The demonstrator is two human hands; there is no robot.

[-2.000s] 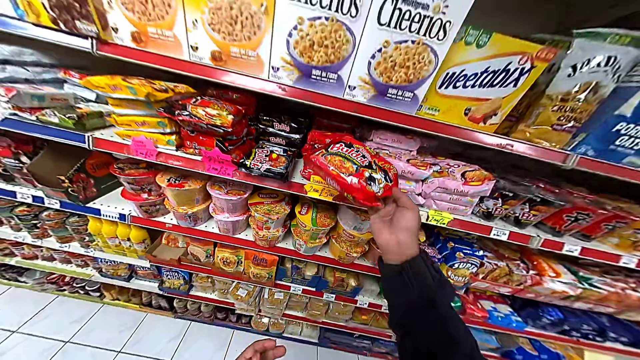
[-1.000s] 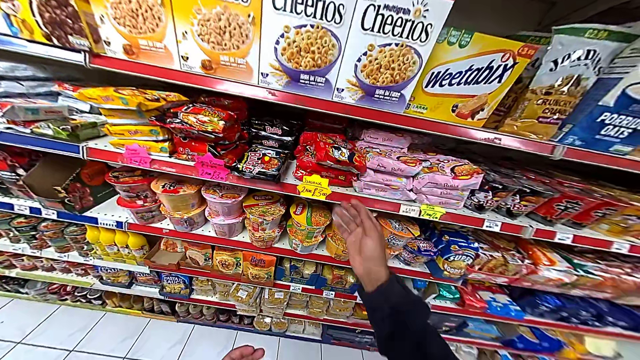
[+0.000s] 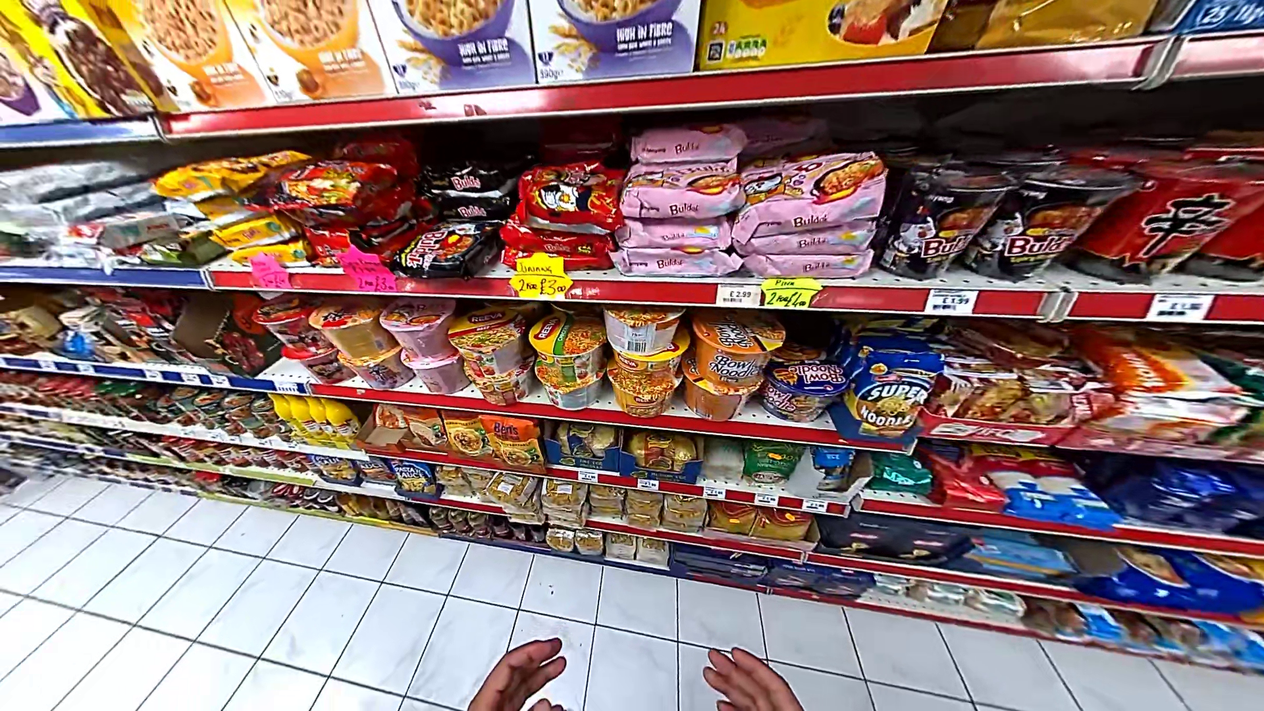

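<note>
In the head view my left hand (image 3: 518,675) is low at the bottom edge, fingers curved and apart, holding nothing. My right hand (image 3: 750,681) faces it across a gap, also without anything in it. Both show over the tiled floor, in front of the shelves. Higher up, red noodle packets (image 3: 568,212) lie stacked on a shelf between black noodle packets (image 3: 459,222) and pink noodle packets (image 3: 683,202). Noodle cups and bowls (image 3: 731,360) stand on the shelf below, beside a blue noodle packet (image 3: 889,390).
A red shelf edge (image 3: 632,94) runs under cereal boxes (image 3: 454,39) at the top. Black noodle cups (image 3: 943,222) stand at the right. Yellow bottles (image 3: 316,420) and boxed pouches (image 3: 513,441) fill lower shelves. White floor tiles (image 3: 296,592) lie along the bottom shelf.
My right hand held a red noodle packet at the shelf, then let it go and came down to the bottom of the view. The red packet lies on the stack. The view has tilted down.
</note>
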